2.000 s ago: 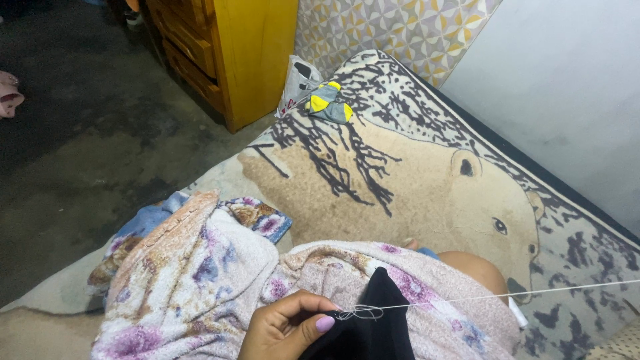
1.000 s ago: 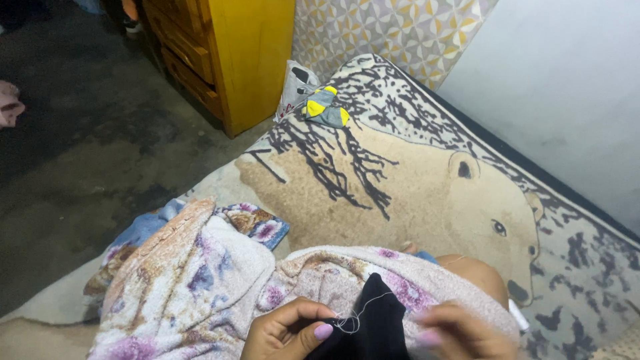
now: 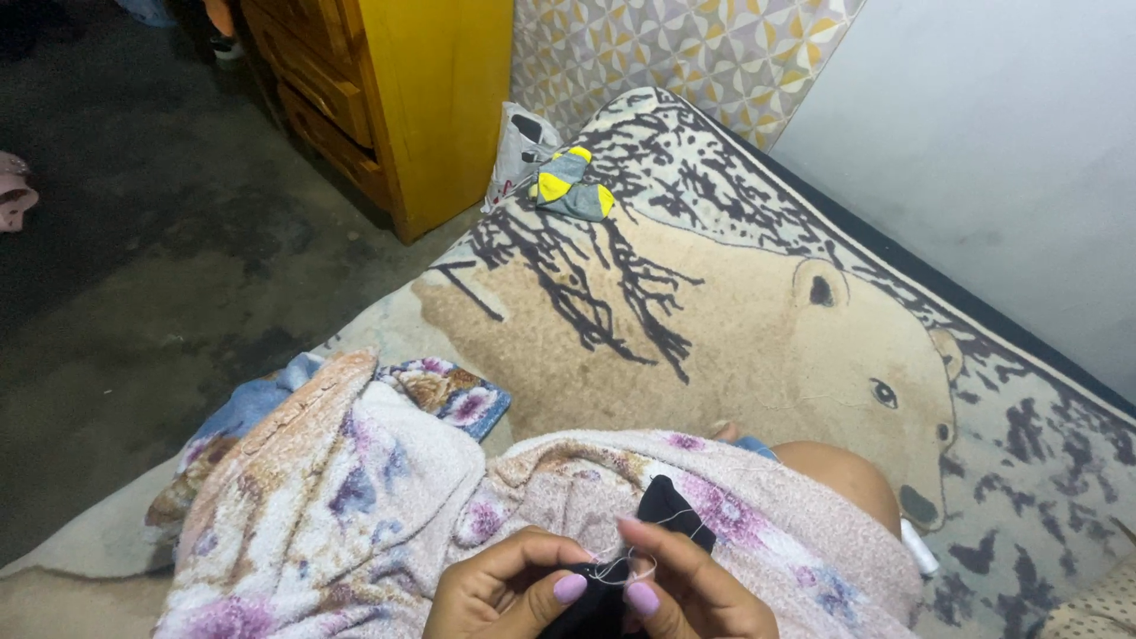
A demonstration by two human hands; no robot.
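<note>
My left hand (image 3: 519, 590) pinches the edge of a black cloth (image 3: 661, 510) between thumb and index finger, low in the middle of the view. Close beside it on the right, my right hand (image 3: 688, 586) has its thumb and index finger at loops of thin white thread (image 3: 612, 568). The thread lies over the cloth and between the fingertips. Whether a needle is there cannot be told. Both hands are above the lap, which a pale floral fleece cloth (image 3: 355, 497) covers. A white thread spool (image 3: 919, 548) lies right of the bent knee.
A blanket with a polar bear design (image 3: 728, 355) covers the bed. Grey and yellow socks (image 3: 572, 191) lie by a plastic bag (image 3: 519, 151) at the far corner. A yellow wooden chest of drawers (image 3: 435, 106) stands on the dark floor (image 3: 177, 293); a pale wall (image 3: 985, 160) is right.
Two seconds ago the thread ran taut to the right, with my right hand out of view. My right hand has come in from the right to beside my left, and the thread now hangs in loose loops.
</note>
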